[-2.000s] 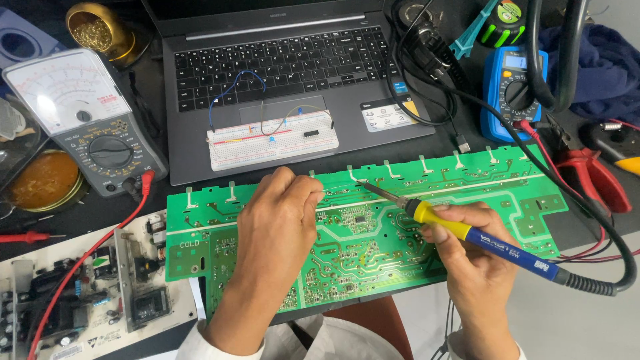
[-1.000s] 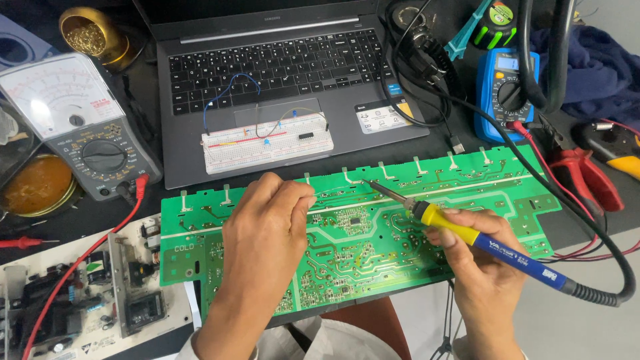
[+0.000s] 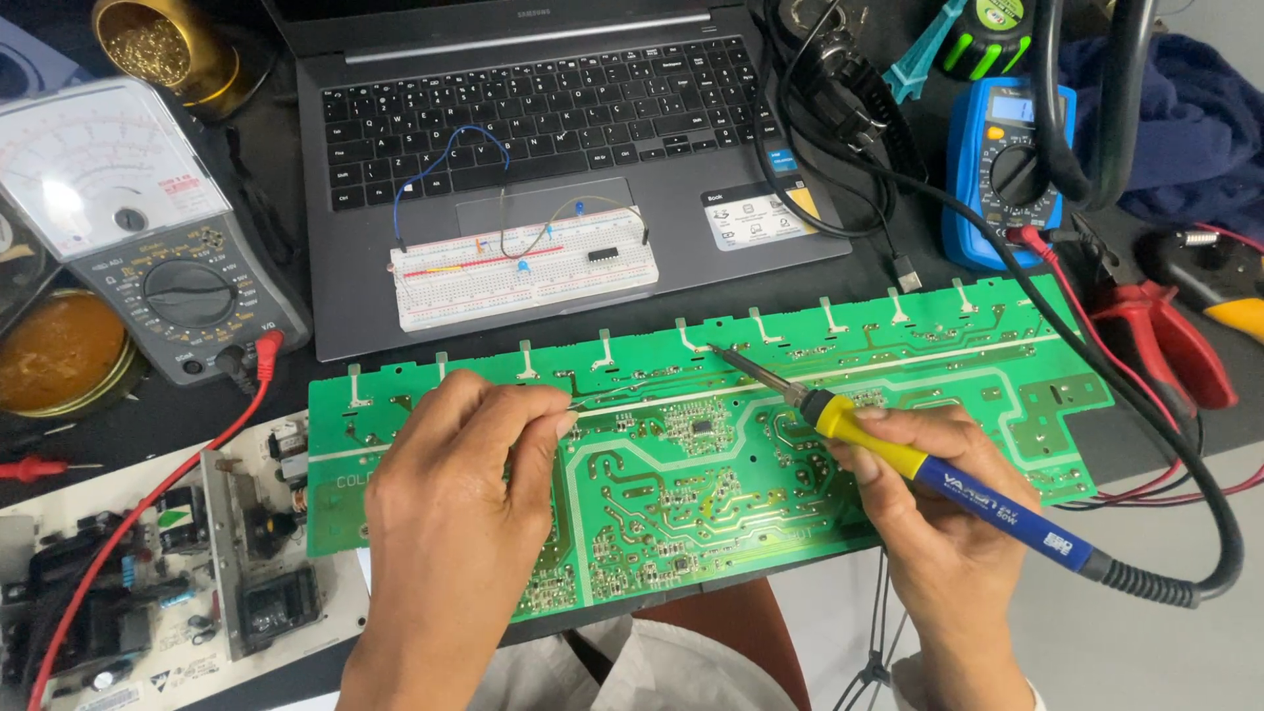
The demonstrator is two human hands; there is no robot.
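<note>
A long green printed circuit board [image 3: 681,464] lies solder side up at the table's front edge. My right hand [image 3: 928,484] holds a blue and yellow soldering iron [image 3: 987,509] by its grip. Its tip meets or hovers just over the board near a pad on the upper edge; contact cannot be told. Over the board's left half, my left hand [image 3: 464,494] pinches a thin wire [image 3: 602,397], likely solder, between thumb and forefinger. The wire's free end points right, apart from the iron's tip. The left palm hides part of the board.
A laptop [image 3: 671,267] bearing a white breadboard [image 3: 612,281] stands behind. An analog multimeter [image 3: 188,286] and another circuit board [image 3: 188,652] are at left. At right are a blue digital multimeter [image 3: 963,197], red-handled pliers [image 3: 1175,346] and the iron's black cable [image 3: 1210,474].
Both hands keep nearly the same places over the board, the right one still holding the soldering iron. The iron's tip stays near the same upper-edge pads.
</note>
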